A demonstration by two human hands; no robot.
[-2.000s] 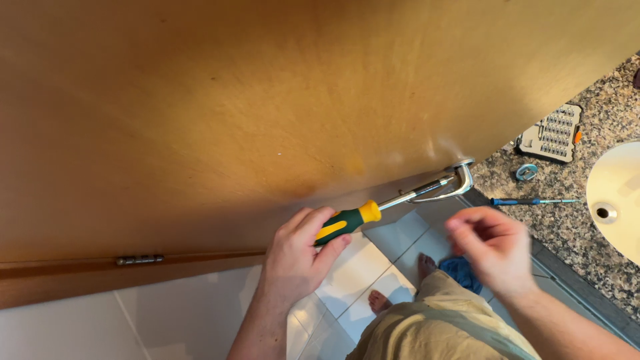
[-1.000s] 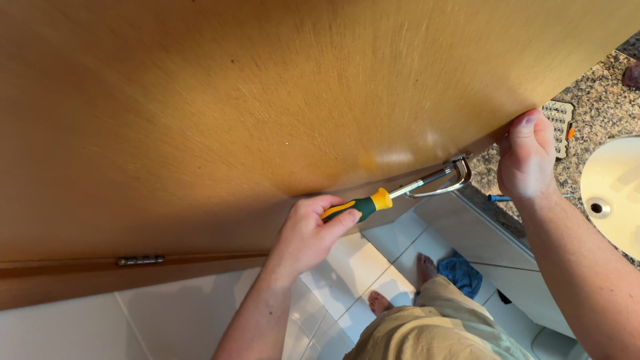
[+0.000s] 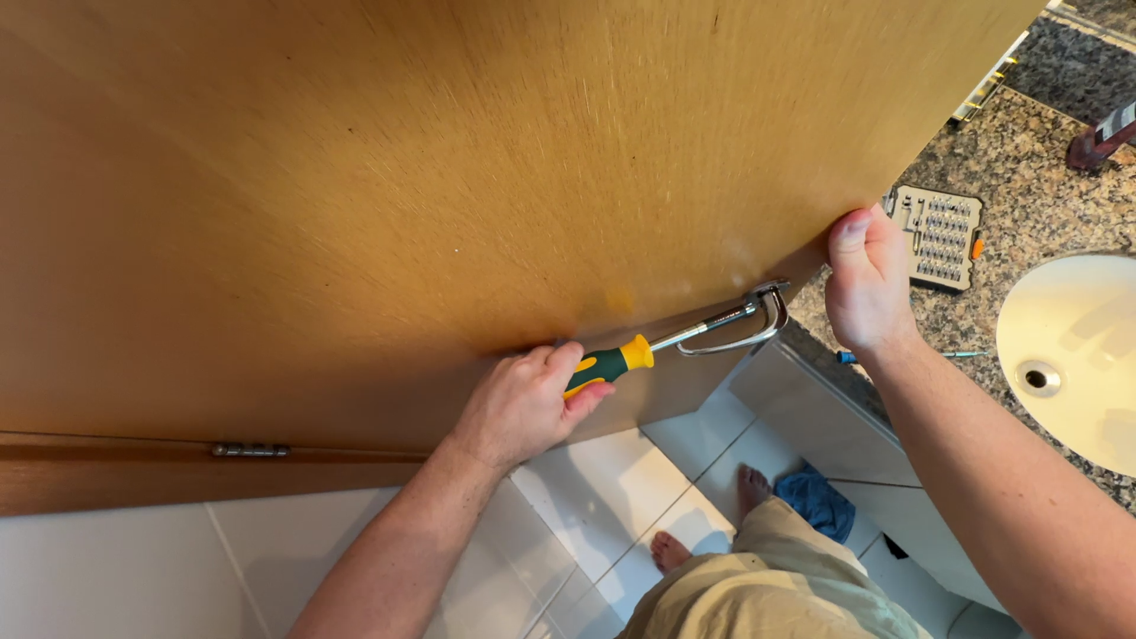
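Observation:
My left hand (image 3: pixel 532 404) is closed around the green and yellow handle of a screwdriver (image 3: pixel 635 352). Its shaft points up and right to the base of a chrome lever door handle (image 3: pixel 770 321), beside the lever; whether the tip sits in a screw I cannot tell. The handle is mounted on a wooden door (image 3: pixel 497 195). At the door's free edge, right of the lever, my right hand (image 3: pixel 870 280) grips the edge, thumb on the near face and fingers largely hidden.
A bit set case (image 3: pixel 941 238) and a slim blue screwdriver (image 3: pixel 846 357) lie on the granite counter (image 3: pixel 1029 169) by a sink basin (image 3: pixel 1092 328). A bottle (image 3: pixel 1100 138) stands farther back. A door hinge (image 3: pixel 251 450) shows at left, blue cloth (image 3: pixel 815 502) on the tiled floor.
My right hand has gone from the air below the door handle up to the door's edge, which it now grips. My left hand has kept hold of the screwdriver.

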